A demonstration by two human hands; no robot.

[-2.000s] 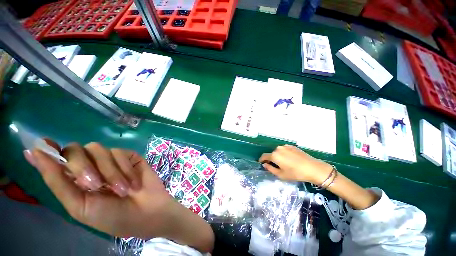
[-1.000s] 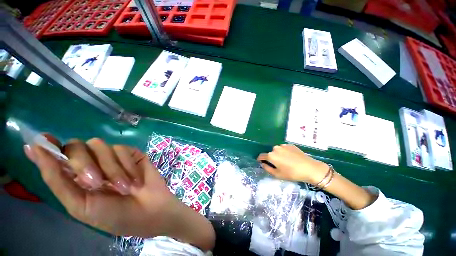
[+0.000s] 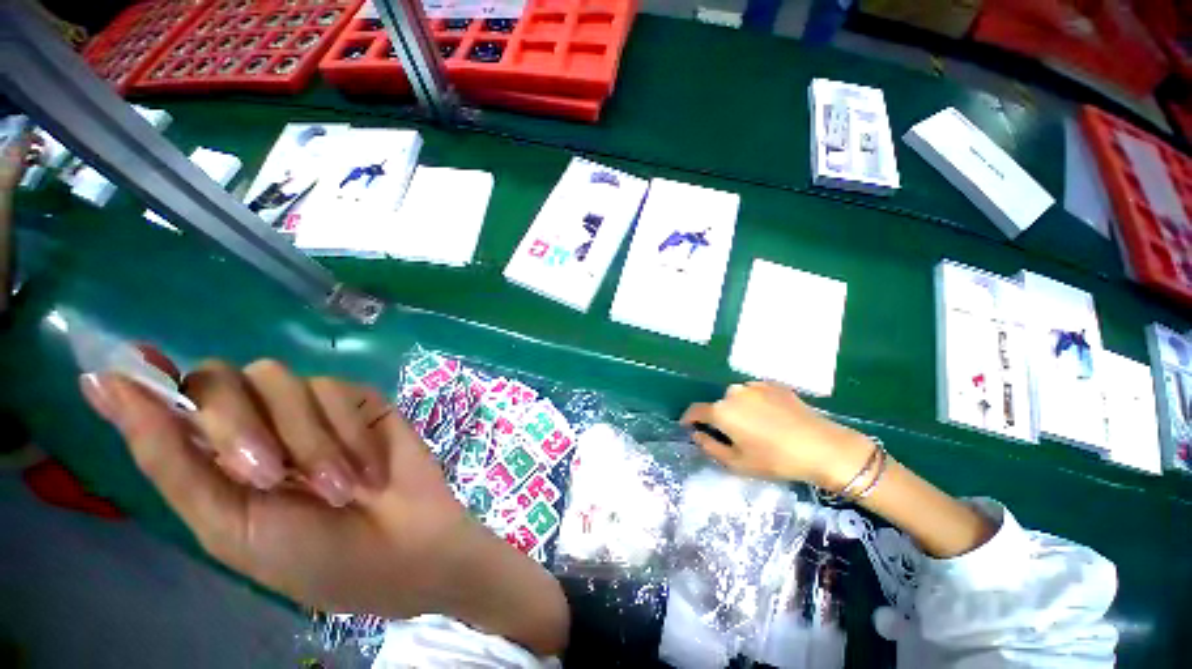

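My left hand (image 3: 281, 490) is raised at the left, palm up, with a small whitish translucent piece (image 3: 131, 366) pinched between thumb and fingers. My right hand (image 3: 765, 431) rests low over the clear polybag (image 3: 641, 418), fingers curled down; whether it holds anything is hidden. Red-and-green printed pieces (image 3: 503, 451) lie heaped in the bag between my hands. Small clear bags (image 3: 614, 503) lie right of them. White boxes (image 3: 677, 259) with dark blue figures lie in a row on the green surface beyond, beside a plain white part (image 3: 788, 327).
Red parts trays (image 3: 549, 52) line the far edge. A closed white carton (image 3: 980, 170) and a printed box (image 3: 852, 135) lie at the far right. A grey metal post (image 3: 196, 183) crosses the left side. White cables (image 3: 889, 555) lie by my right sleeve. Another person's arm shows at the left edge.
The row of white boxes has moved to the right along the green surface. Both my hands hold nearly the same pose. Another person's arm has appeared at the left edge.
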